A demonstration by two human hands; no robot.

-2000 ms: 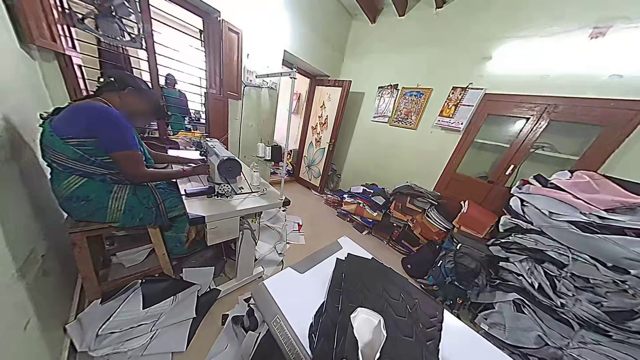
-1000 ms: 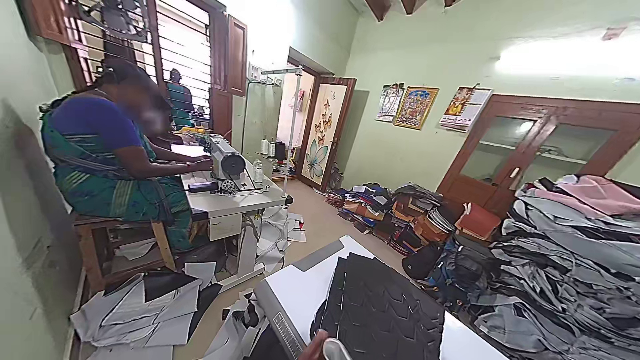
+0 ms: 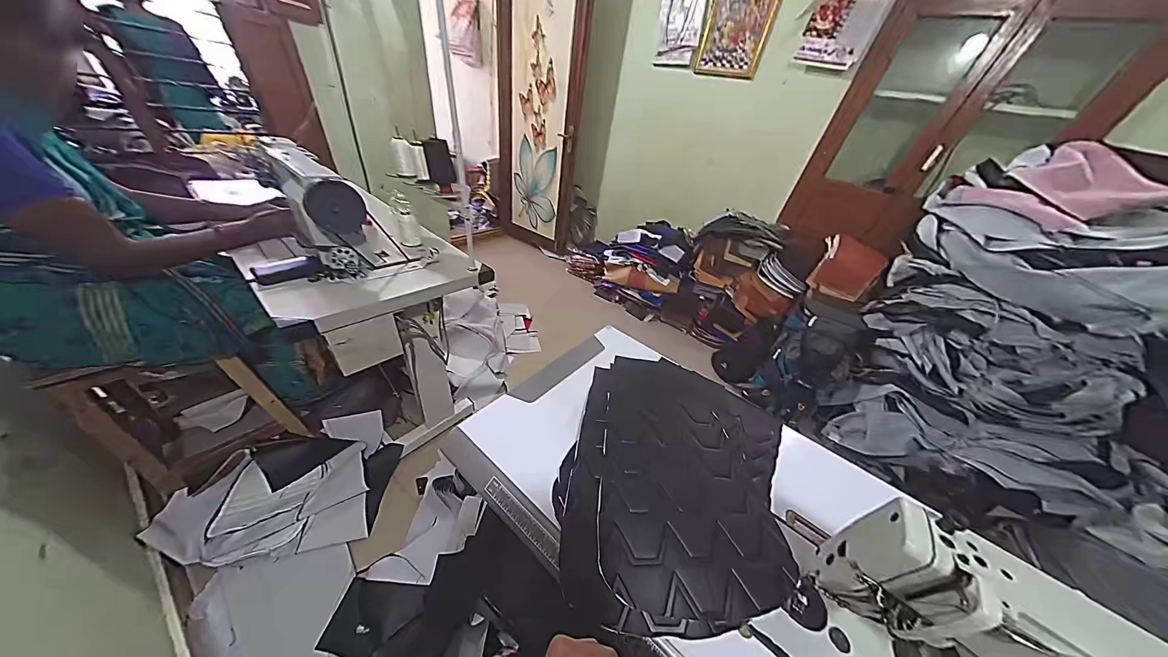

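Observation:
Only a small part of what seems to be my left hand (image 3: 580, 647) shows at the bottom edge, just below the near edge of a stack of black quilted fabric pieces (image 3: 693, 511). Its fingers are mostly cut off, so its grip cannot be told. My right hand is out of view. The black pieces, with a raised zigzag pattern, lie on a white sewing table (image 3: 520, 438) with a printed ruler scale (image 3: 522, 522) along its left edge. To their right is the head of a sewing machine (image 3: 894, 566).
At left a co-worker (image 3: 119, 265) sits at another sewing machine (image 3: 319, 196) with both hands near it. Cut fabric pieces (image 3: 274, 511) litter the floor at lower left. Folded goods (image 3: 684, 274) are heaped by the cupboard (image 3: 912, 137), and a tall pile of grey fabric (image 3: 1022, 347) stands at right.
The view has moved, and the sewing machine head at lower right now shows. The pale piece seen earlier at the front of the black stack is no longer in view.

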